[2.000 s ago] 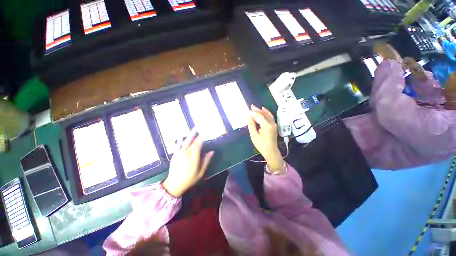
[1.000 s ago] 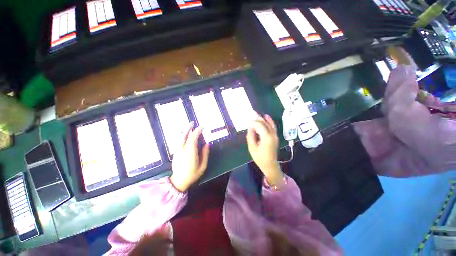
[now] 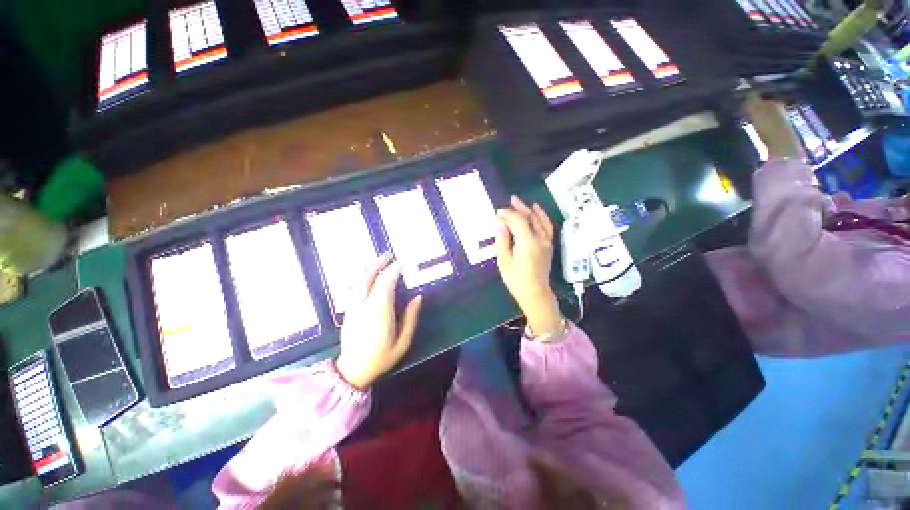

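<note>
A black phone tray lies in front of me with smartphones in a row, their screens lit white. My left hand is over the lower part of the middle phone, fingers apart, holding nothing visible. My right hand is at the right edge of the rightmost phone, fingers bent. Whether its fingers hold a thin lead is too small to tell. The fourth phone shows a small bar low on its white screen.
A white power strip stands right of the tray. Two loose phones lie at the left. A wooden board and stacked phone trays are behind. A person in a pink sleeve works at the right.
The rightmost phone's screen now shows a small bar near its lower edge. My right hand has moved up slightly. The far-left loose phone now shows red at its bottom. The other person's arm has shifted.
</note>
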